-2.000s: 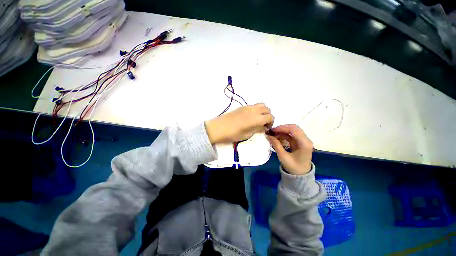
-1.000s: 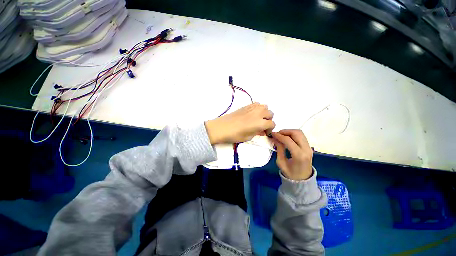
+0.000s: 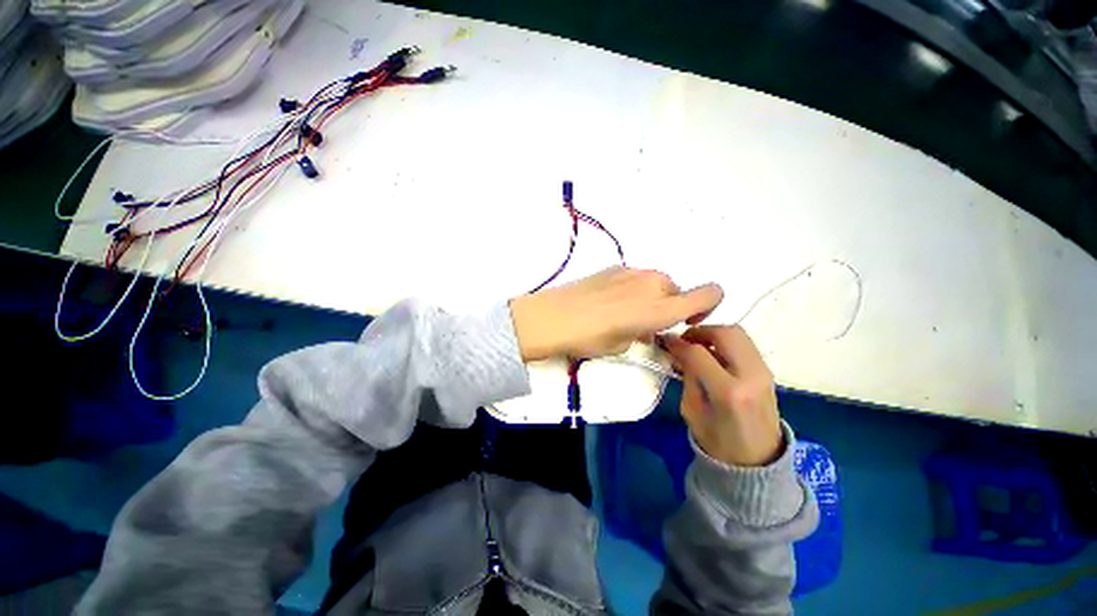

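Note:
A white panel [image 3: 626, 401] lies at the table edge near my lap, partly hidden under my hands. A black connector [image 3: 568, 193] on thin red and dark wires lies beyond it, and another black connector [image 3: 574, 397] lies on the panel's near side. My left hand [image 3: 614, 312] reaches across the panel with a finger extended to the right; whether it grips anything is hidden. My right hand [image 3: 729, 383] pinches a small dark end of the wire harness at the panel's right rim. A thin white cable [image 3: 857, 279] curves over the table to the right.
A harness bundle [image 3: 247, 169] lies at the left, with white loops hanging over the edge. Panel stacks [image 3: 169, 60] stand at the far left. A dark green conveyor [image 3: 674, 36] runs behind the white tabletop [image 3: 962, 289]. Blue stools [image 3: 1004, 499] stand below.
My left hand's finger has extended right, away from the pinch point. My right hand has moved slightly right and nearer to me. The far connector's wires have shifted, and the view has moved slightly.

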